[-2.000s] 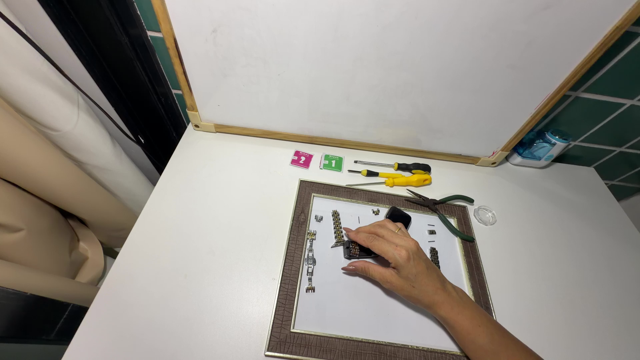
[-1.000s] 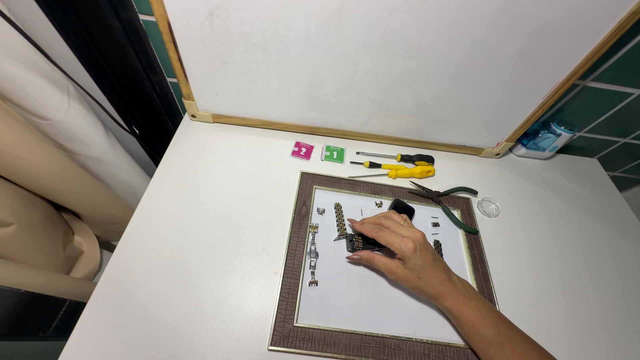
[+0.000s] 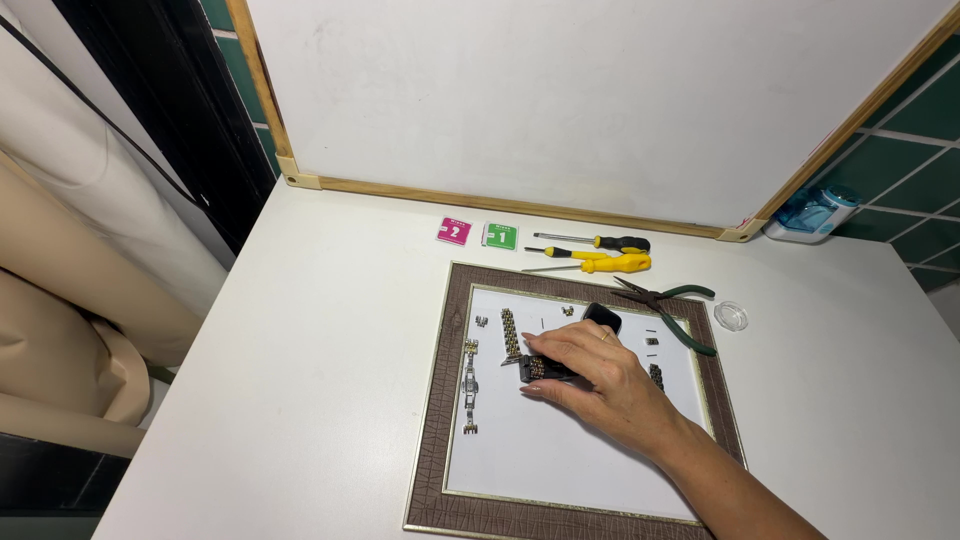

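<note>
My right hand is over the white sheet inside a brown picture frame, its thumb and fingers around a small black holder with two-tone metal watch band links in it. Part of the holder is hidden under the hand. Just left of the fingertips lies a two-tone watch band piece. A folding metal clasp with end links lies further left. Behind the hand is a black watch case, partly covered. Another band piece shows beyond the knuckles, near small pins and a loose link. My left hand is out of view.
Green-handled needle-nose pliers rest across the frame's top right corner, beside a small clear round dish. Several screwdrivers and two square packets, pink and green, lie behind the frame. A wood-edged whiteboard stands at the back.
</note>
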